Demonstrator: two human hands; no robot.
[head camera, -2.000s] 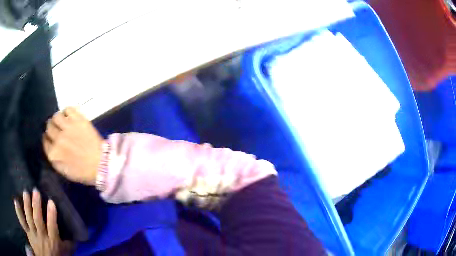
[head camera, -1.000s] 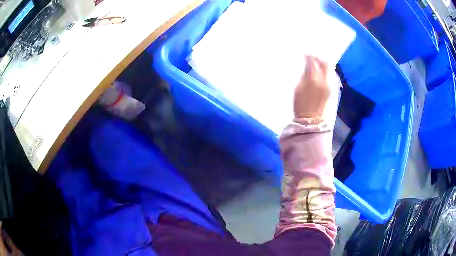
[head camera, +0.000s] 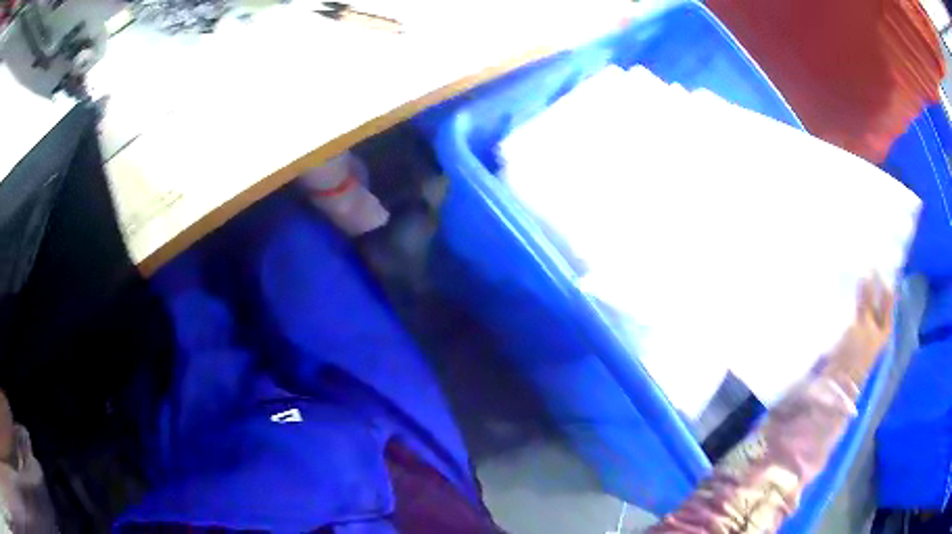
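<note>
My right hand (head camera: 869, 325) is at the right edge of a white sheet (head camera: 772, 229) over the blue tub (head camera: 595, 313), with its fingers on the sheet's edge. More white sheets lie below it in the tub. My left hand (head camera: 13, 448) is cut off by the left edge of the picture and blurred; what it does cannot be told. Black fabric (head camera: 63, 229) hangs at the left, over the table's corner.
The white table (head camera: 230, 115) has a wooden edge. Snips (head camera: 360, 16) and machine parts (head camera: 78, 52) lie at its far side. Orange-red cloth (head camera: 846, 63) is beyond the tub. A pinkish roll (head camera: 350, 198) is under the table. Dark pieces (head camera: 733, 415) show in the tub.
My right hand has moved right and down, and the white sheet has shifted right with it. The view has turned, so more black fabric shows at the left.
</note>
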